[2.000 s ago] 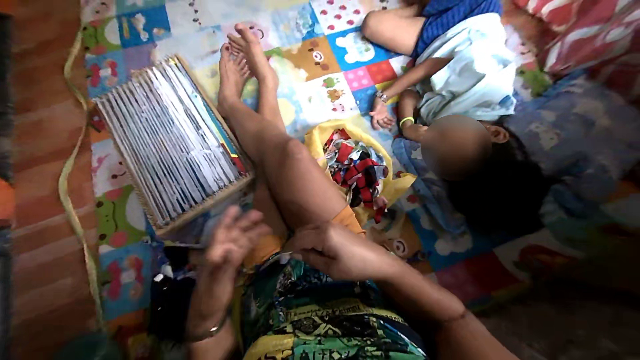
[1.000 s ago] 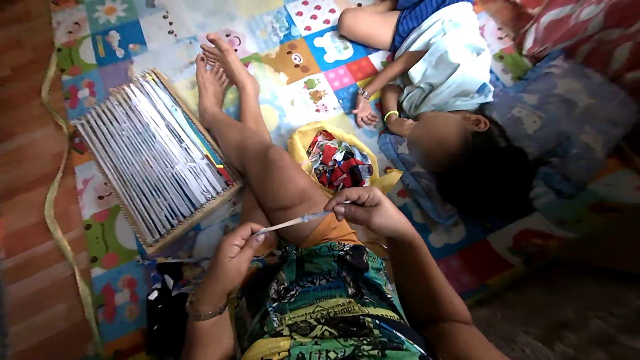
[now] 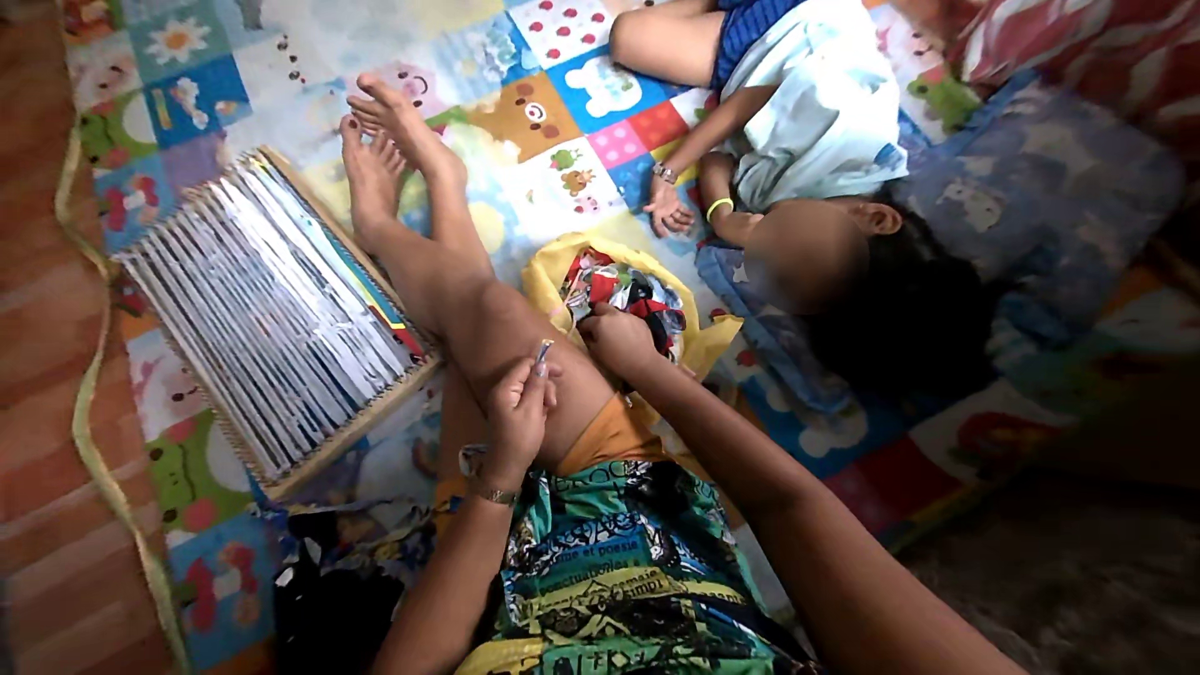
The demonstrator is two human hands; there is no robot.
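Observation:
Above my lap, my left hand (image 3: 525, 398) pinches a small thin strip (image 3: 544, 351) between thumb and fingertips, its end poking up. My right hand (image 3: 619, 339) reaches into a yellow plastic bag (image 3: 546, 272) beside my thigh; its fingertips are hidden among the cloth scraps (image 3: 661, 305), which are red, black, white and blue. To the left of my legs lies a wooden frame loom (image 3: 342, 433) with pegs along its edge. Pale strips (image 3: 272, 319) are stretched across it in close rows, with a few blue, yellow and red ones on the right side.
A person (image 3: 816, 103) lies on the patterned mat (image 3: 562, 178) at the right, head on a blue pillow (image 3: 1041, 187), one hand near the bag. A long yellowish band (image 3: 89, 412) runs along the mat's left edge on the wood floor. Black cloth (image 3: 328, 600) lies at lower left.
A second ago both hands held a pale strip stretched between them above my lap. My right hand has let go and moved into the yellow bag, while my left keeps a short strip.

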